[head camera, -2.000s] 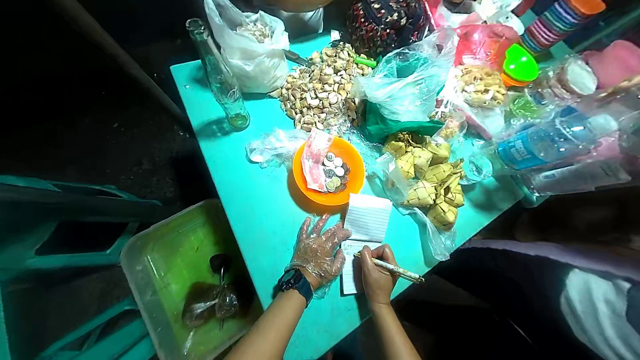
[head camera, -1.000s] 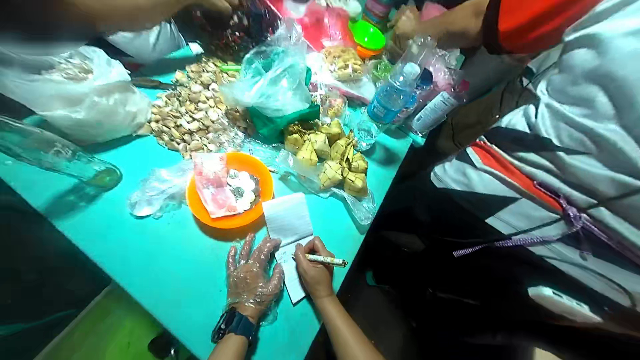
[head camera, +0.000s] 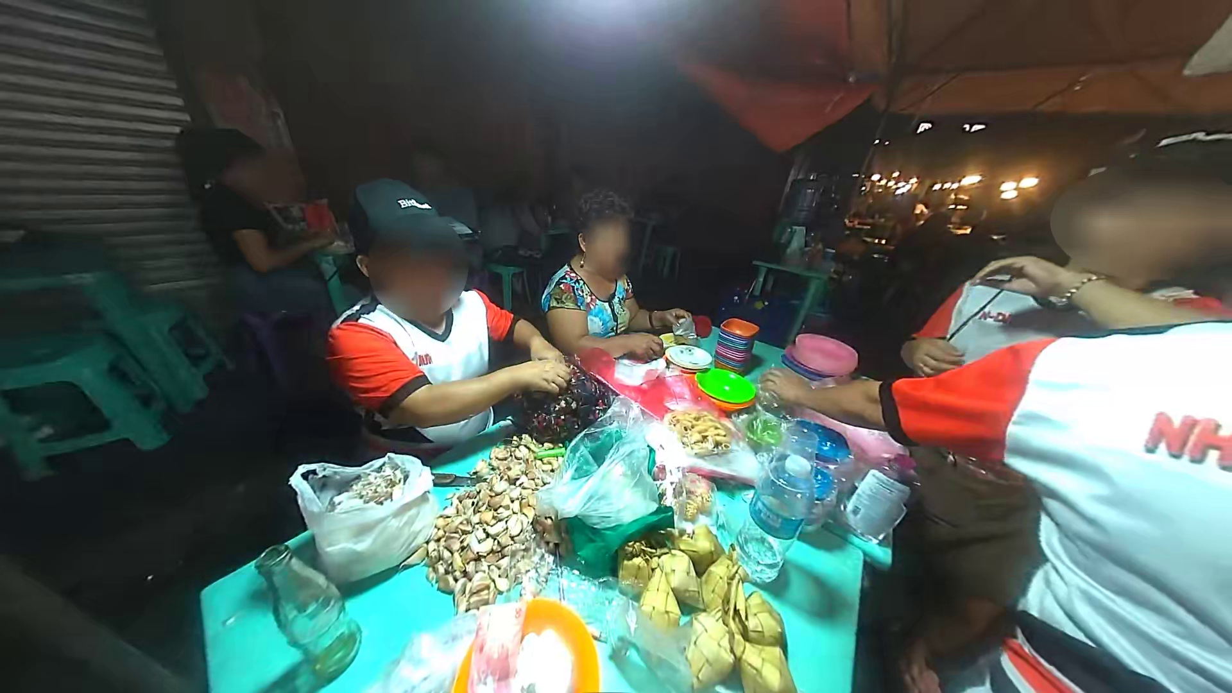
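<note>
Neither my left hand nor my right hand shows now; the lower frame edge cuts off the near part of the table. At that edge sits an orange plastic bowl with a banknote and coins in it. Woven palm-leaf rice pouches lie to its right, partly on clear plastic. Behind the bowl spreads a heap of garlic cloves, beside a green and clear plastic bag. The notebook and pen are out of view.
A glass bottle and a white plastic bag stand at the left. Plastic water bottles are at the right. A person in a cap handles a dark bag across the table; another person's arm reaches in from the right.
The view has swung up from the notebook to the people around the table. My hands, at the notebook with a pen in the right one earlier, have left the view.
</note>
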